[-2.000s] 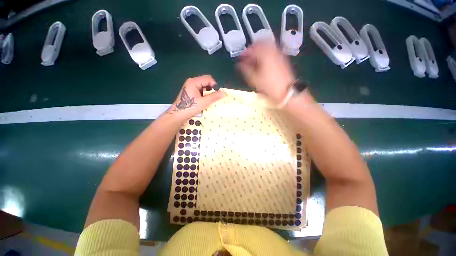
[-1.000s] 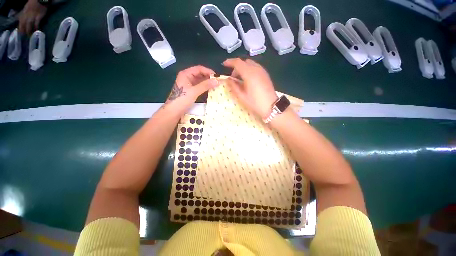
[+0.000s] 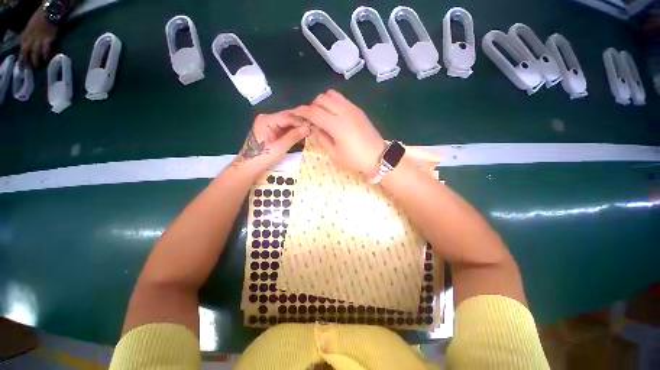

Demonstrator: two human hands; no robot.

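Note:
A tan sheet with faint repeated print (image 3: 347, 238) lies slanted over the dot sheet stack (image 3: 265, 235), whose round black pads show along its left and bottom edges. My left hand (image 3: 278, 137) pinches the top corner of the tan sheet, raised above the stack. My right hand (image 3: 344, 130), with a watch on the wrist, meets it at the same corner, fingertips touching my left fingertips. Whether a pad is between the fingertips is hidden.
White plastic housings (image 3: 415, 43) lie in a loose row on the green conveyor (image 3: 181, 119) beyond the white strip (image 3: 108, 172). Some on the right carry a dark spot. Another person's hand (image 3: 37, 36) is at the far left beside housings.
My right hand has come back from the housings to the sheet corner beside my left hand. The tan sheet is lifted and slanted. Housings have shifted right; another person's hand has appeared.

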